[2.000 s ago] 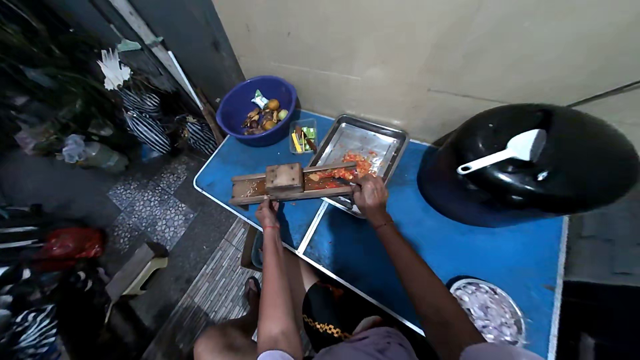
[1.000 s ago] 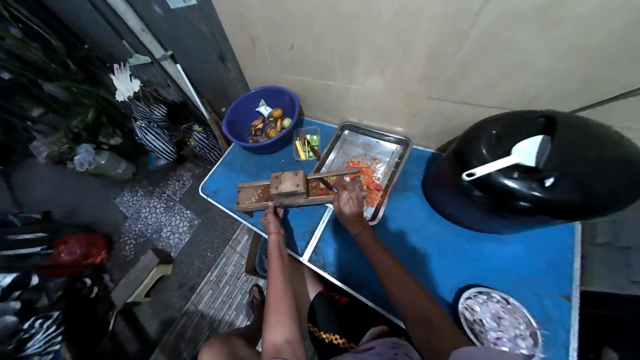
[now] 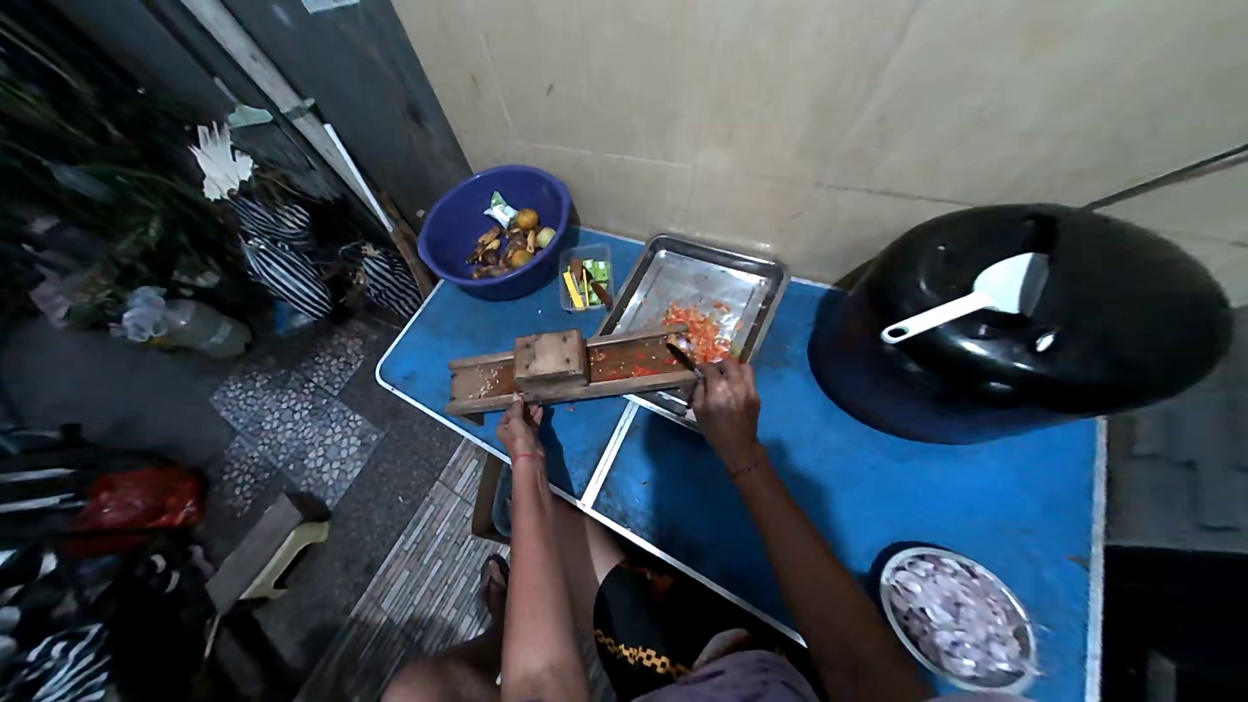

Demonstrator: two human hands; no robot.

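Note:
A wooden slicer board [image 3: 634, 359] with raised side rails lies slantwise, its right end over a metal tray [image 3: 663, 255]. A wooden block [image 3: 551, 359] sits between the rails. My left hand [image 3: 520, 426] grips the board's near edge just below the block. My right hand [image 3: 726, 398] holds a knife [image 3: 682, 357] at the board's right end, its dark blade pointing up and left. Chopped red-orange pieces [image 3: 704, 331] lie in the tray beyond that end, and more red bits stick to the board.
A purple basin [image 3: 429, 239] with fruit or vegetables and a small plastic container [image 3: 586, 279] stand at the back left. On the right are a large black lidded pot [image 3: 1121, 322] with a white scoop [image 3: 965, 297] on top, and a bowl of sliced onions [image 3: 960, 614]. A pale wall rises behind the blue table [image 3: 741, 507].
My right hand, over the board's right end before, is now just beyond its near right corner, where the knife shows clearly. My left hand still grips the board.

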